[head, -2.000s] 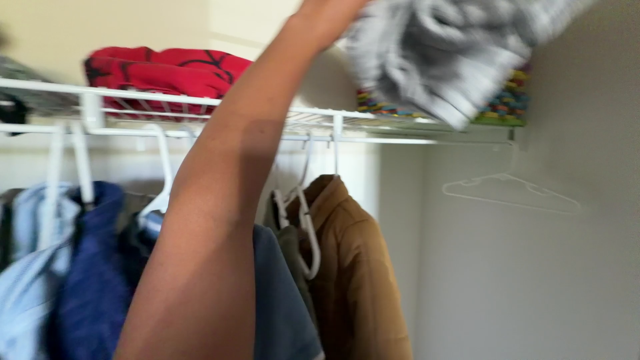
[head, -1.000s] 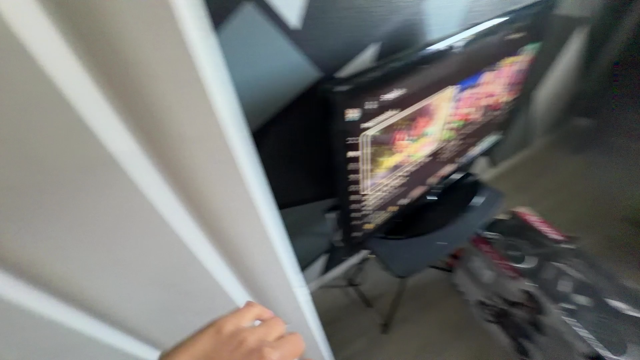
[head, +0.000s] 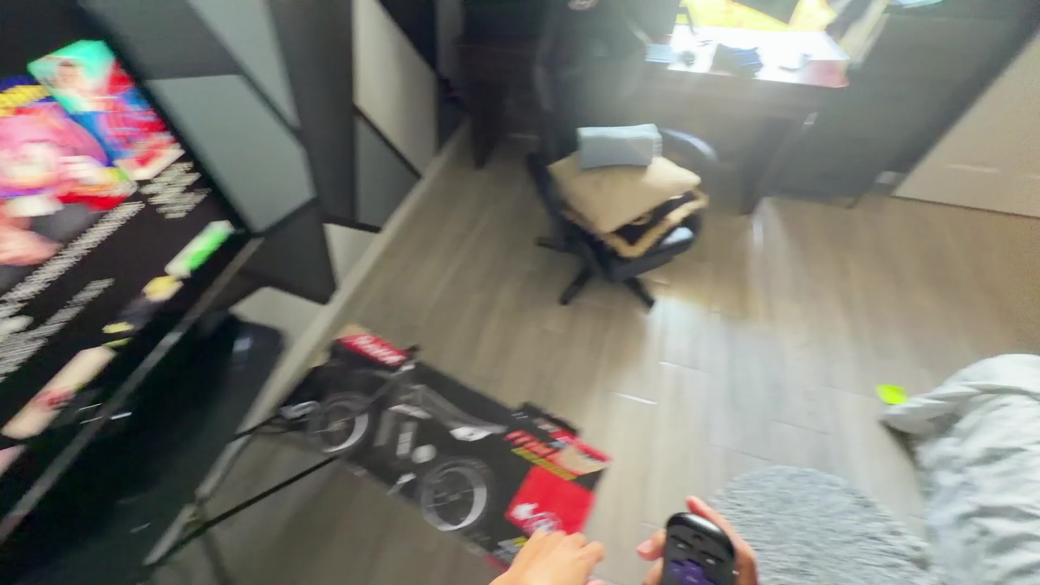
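My right hand (head: 743,552) is closed around a black remote control (head: 699,552) with purple buttons, at the bottom edge of the head view. Just left of it is my left hand (head: 552,559), its fingers bent and partly cut off by the frame; whether it holds anything is hidden. Beyond my left hand, a flat box printed with a bicycle (head: 439,447) lies on the floor. Folded clothes, a tan one (head: 626,191) with a small grey one (head: 619,146) on top, are stacked on the seat of a black office chair (head: 662,256).
A large television (head: 146,268) fills the left side, on a black stand (head: 195,406) with thin metal legs. A grey round rug (head: 812,520) and light bedding (head: 987,455) are at lower right. A desk (head: 731,93) stands behind the chair.
The view has swung from the closet, past a white door, to the room. The grey cloth held up two seconds ago is out of the hands; a remote is now in my right hand.
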